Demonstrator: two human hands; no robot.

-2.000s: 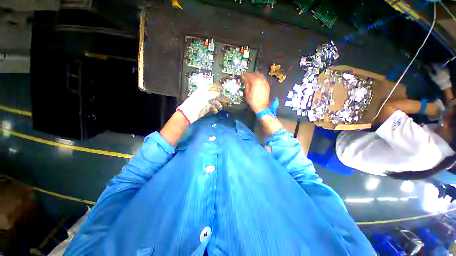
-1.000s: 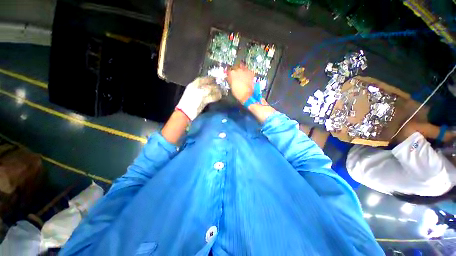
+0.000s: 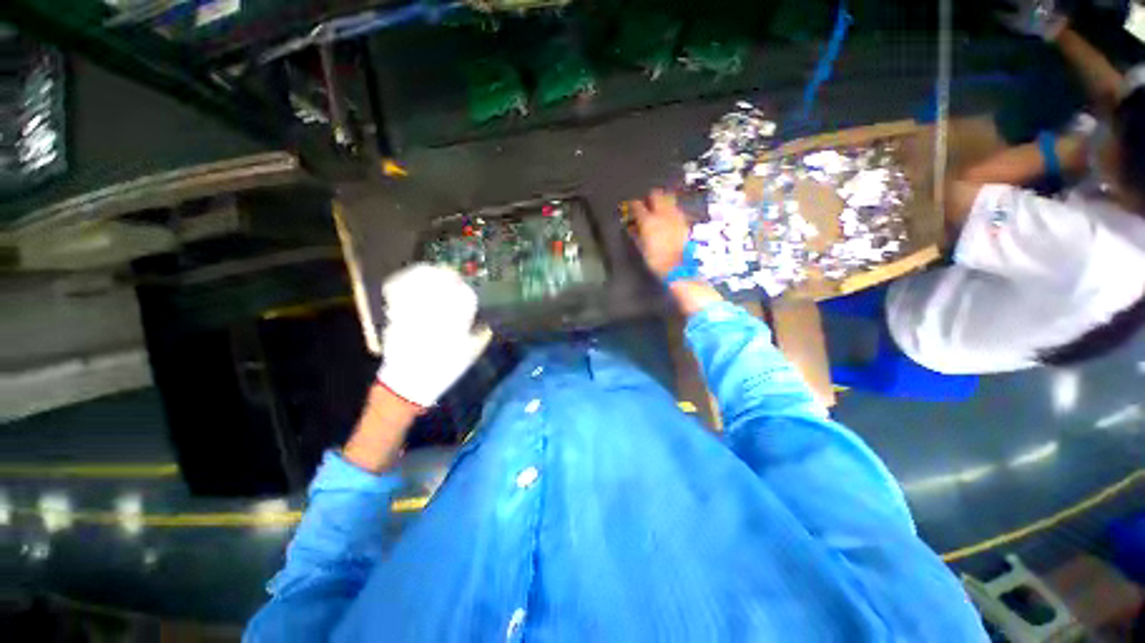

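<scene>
The fixture (image 3: 590,271) with green circuit boards (image 3: 509,244) lies on the dark bench, blurred. My left hand (image 3: 430,329), in a white glove, is at the fixture's near left corner; its fingers are blurred and I cannot tell if it holds anything. My bare right hand (image 3: 661,232), with a blue wrist strap (image 3: 684,264), is right of the fixture, over the small brass-coloured parts (image 3: 629,211), which it partly covers. Whether its fingers grip one is too blurred to tell. Shiny silver parts (image 3: 728,239) lie heaped just right of it.
A low cardboard tray (image 3: 898,266) under the silver heap is at the right. Green boards (image 3: 565,83) stand along the bench's far edge. A person in white (image 3: 992,295) is close at the right. A pale rail (image 3: 163,189) runs at the left.
My right hand has moved off the boards to the brass-coloured parts on the right. My left hand has moved to the fixture's left corner. The camera view has turned and shifted.
</scene>
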